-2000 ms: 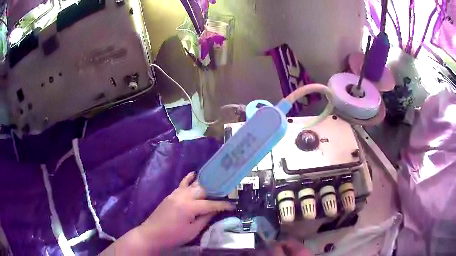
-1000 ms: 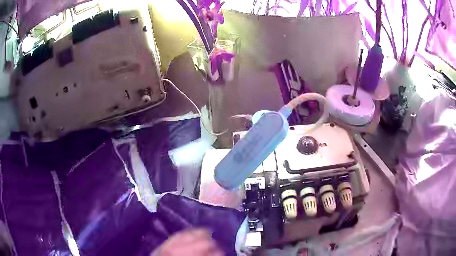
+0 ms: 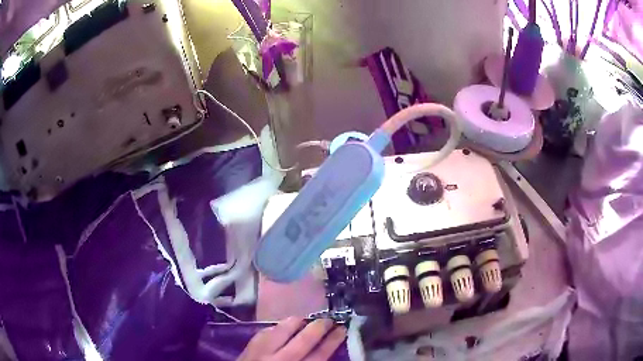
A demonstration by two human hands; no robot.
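The shiny purple quilted panel (image 3: 120, 282) with white strips fills the left side, and its edge reaches the off-white overlocker (image 3: 458, 204). My left hand (image 3: 296, 342) is cut off by the bottom edge. Its fingers lie on the panel just in front of the presser foot area (image 3: 340, 285); the thumb is hidden, so a grip cannot be told. A white strip (image 3: 243, 204) lies loose behind the panel's near part. A bit of pale material (image 3: 356, 338) shows right of my fingertips. My right hand is not in view.
A pale blue lamp (image 3: 321, 211) on a bent neck hangs above the foot. Several cream dials (image 3: 429, 283) line the machine's front. A white thread cone (image 3: 495, 118) and a purple one (image 3: 527, 60) stand behind. A beige case (image 3: 106, 99) stands back left, with a glass vase (image 3: 289, 56) beside it.
The left hand left the foot area, showed blurred lower down, and is now back near the foot on the panel. The right fingers seen earliest are gone. The panel and white strips have shifted.
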